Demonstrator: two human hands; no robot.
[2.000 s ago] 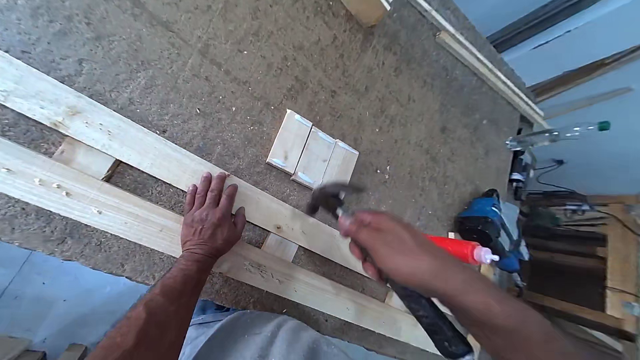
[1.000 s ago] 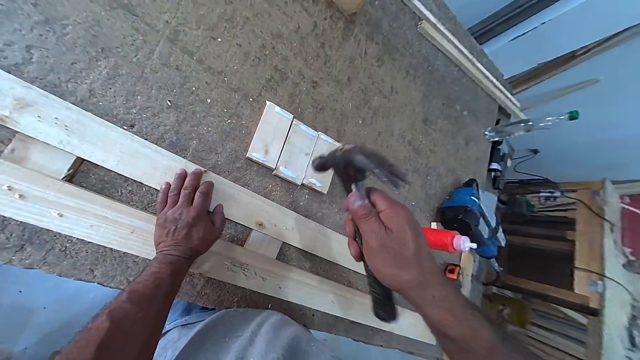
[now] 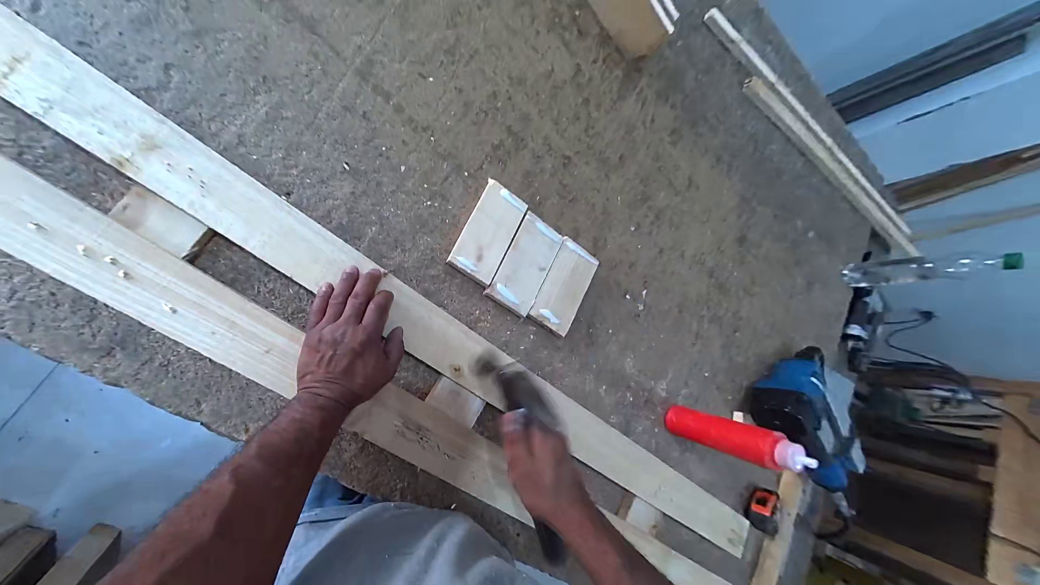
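My left hand lies flat across two long pale wooden boards, its fingertips on the upper board and its wrist over the lower board. Short wooden crosspieces show in the gap between them. My right hand is closed around the handle of a claw hammer; the blurred head is over the upper board, and whether it touches cannot be told. Beyond the boards lie three short wooden blocks side by side, with white glue-like streaks at their ends.
On the right are a red squeeze bottle, an orange and black tape measure, a blue power tool and a clear plastic bottle. Thin wooden strips lie along the far edge. Another wooden piece is at the top.
The hammer in my right hand has come down from its raised position one second ago to over the upper board. My left hand stays on the boards.
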